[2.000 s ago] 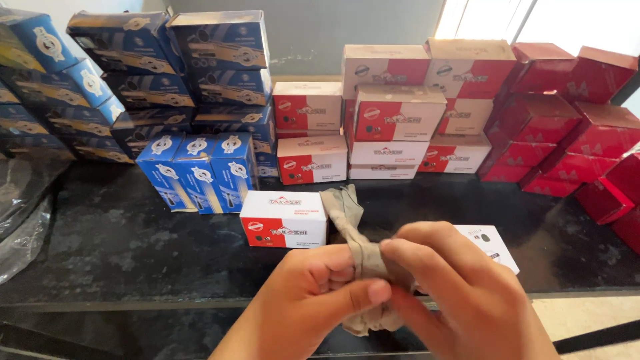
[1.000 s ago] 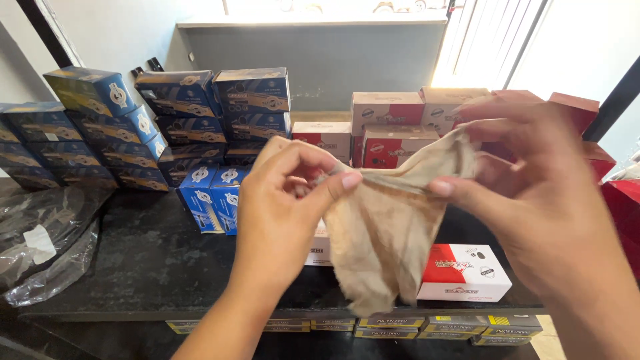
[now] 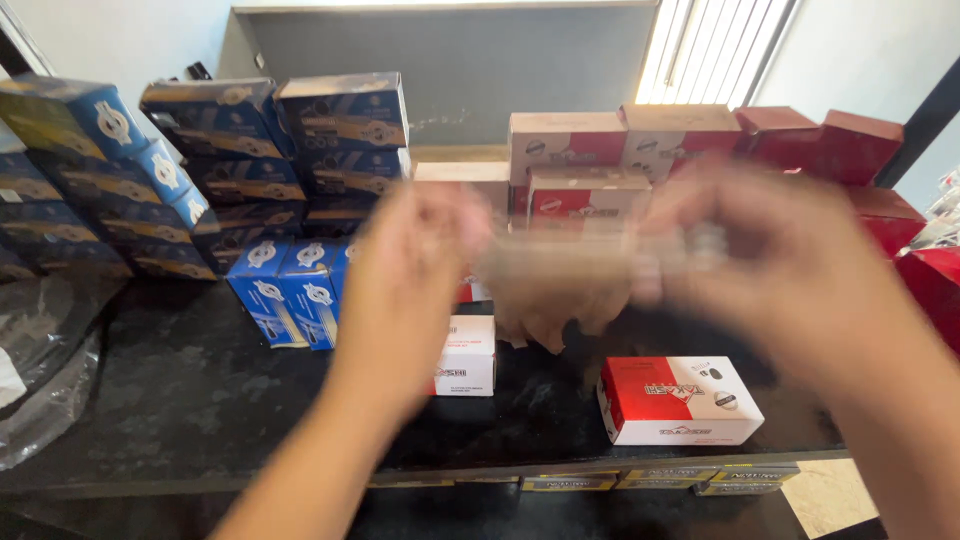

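A beige cloth (image 3: 562, 277), blurred by motion, is stretched between my two hands above the black shelf. My left hand (image 3: 420, 247) grips its left end, and my right hand (image 3: 720, 232) grips its right end. Below the cloth lies a red and white Takashi box (image 3: 679, 401), nearest to my right hand. Another red and white box (image 3: 472, 356) is partly hidden behind my left wrist. Several upright blue boxes (image 3: 307, 296) stand just left of my left hand.
Stacked dark blue boxes (image 3: 345, 124) fill the back left. Red and white boxes (image 3: 570, 142) and red boxes (image 3: 862, 146) are stacked at the back right. A clear plastic bag (image 3: 52, 375) lies at the left. More boxes (image 3: 570, 482) sit under the shelf's front edge (image 3: 487, 470).
The cloth, bunched in my hands two seconds ago, was spread and hanging one second ago. Now it is stretched between my hands, which have moved farther apart.
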